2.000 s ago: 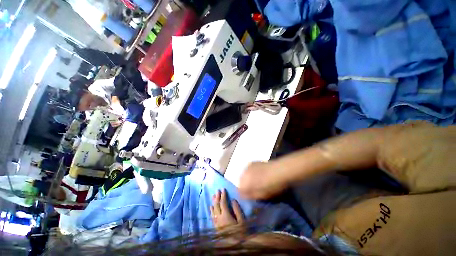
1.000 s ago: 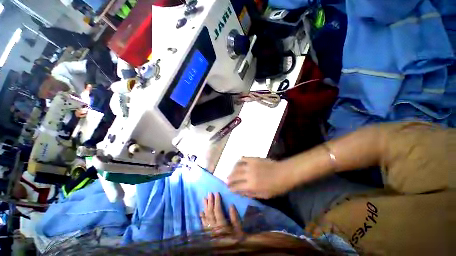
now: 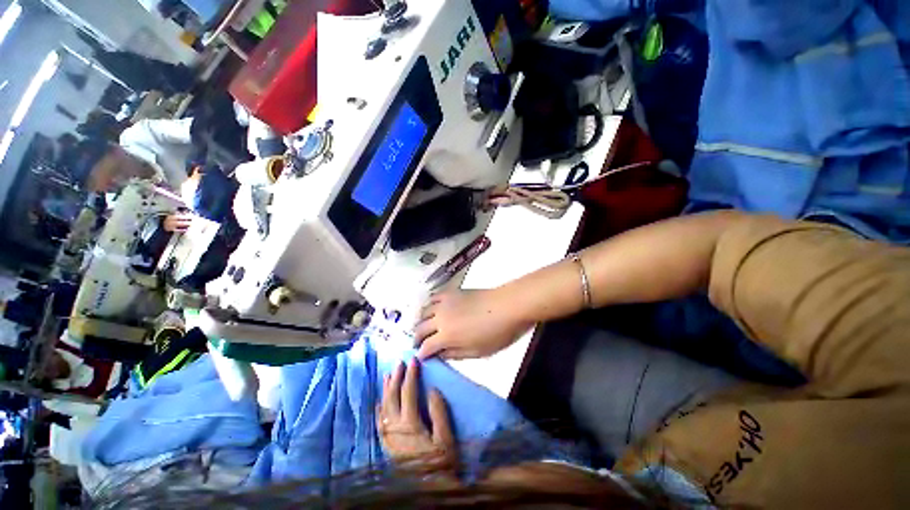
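The light-blue garment piece (image 3: 329,398) lies under the needle end of the white sewing machine (image 3: 289,244), gathered in folds. My left hand (image 3: 417,423) lies on the cloth with its fingers apart, palm down; hair partly covers its wrist. My right hand (image 3: 469,324) is beside the presser foot area, its bent fingertips at the cloth's edge; whether they pinch the cloth is hidden. The needle itself cannot be made out in the glare. The control panel (image 3: 391,164) glows blue.
Beside the machine head lie a flat black rectangle (image 3: 432,219), a slim dark-red tool (image 3: 459,261) and a pale cord bundle (image 3: 534,199). A blue garment pile (image 3: 798,110) is at upper right. A red bin (image 3: 289,70) and a person's hand (image 3: 178,222) are behind.
My right hand has moved from the table's near side toward the needle and cloth edge. My left hand has shifted slightly toward the needle. The camera view has shifted.
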